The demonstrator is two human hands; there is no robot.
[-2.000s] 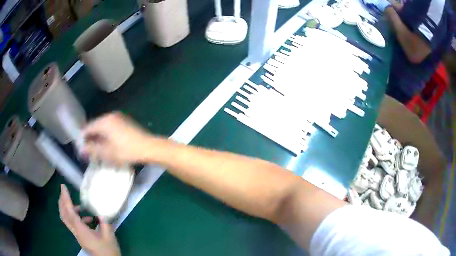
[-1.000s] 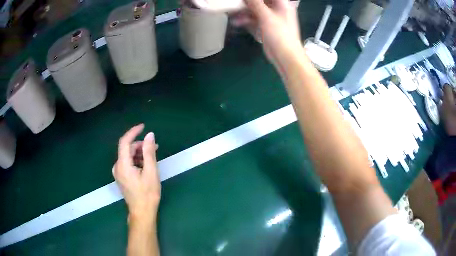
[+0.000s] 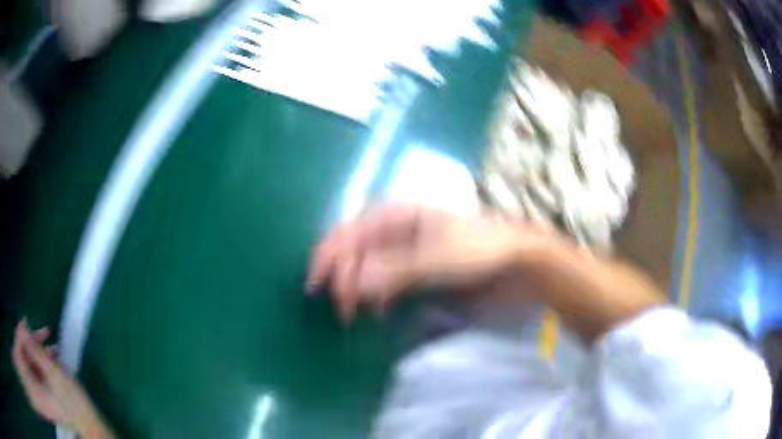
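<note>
The picture is blurred by motion. My right hand (image 3: pixel 390 253) is near the middle, over the right part of the green bench, with its fingers loosely bent and nothing visible in it. My left hand (image 3: pixel 47 381) is at the lower left edge by the long white stripe, fingers apart, holding nothing visible. A bright pile of white wick tubes (image 3: pixel 360 43) lies at the top of the bench. A brown carton (image 3: pixel 656 171) right of the bench is heaped with off-white humidifier tops (image 3: pixel 562 146).
The glossy green bench (image 3: pixel 214 223) carries a long white stripe (image 3: pixel 129 184). Blurred pale vessels (image 3: pixel 90 21) show at the upper left. A red stool (image 3: pixel 630 30) is at the top right. The floor beyond the carton has a yellow line (image 3: pixel 688 171).
The view has turned right and down toward the carton. My right hand has come back from the far side of the bench and no longer holds the pale piece. My left hand now shows farther left and lower.
</note>
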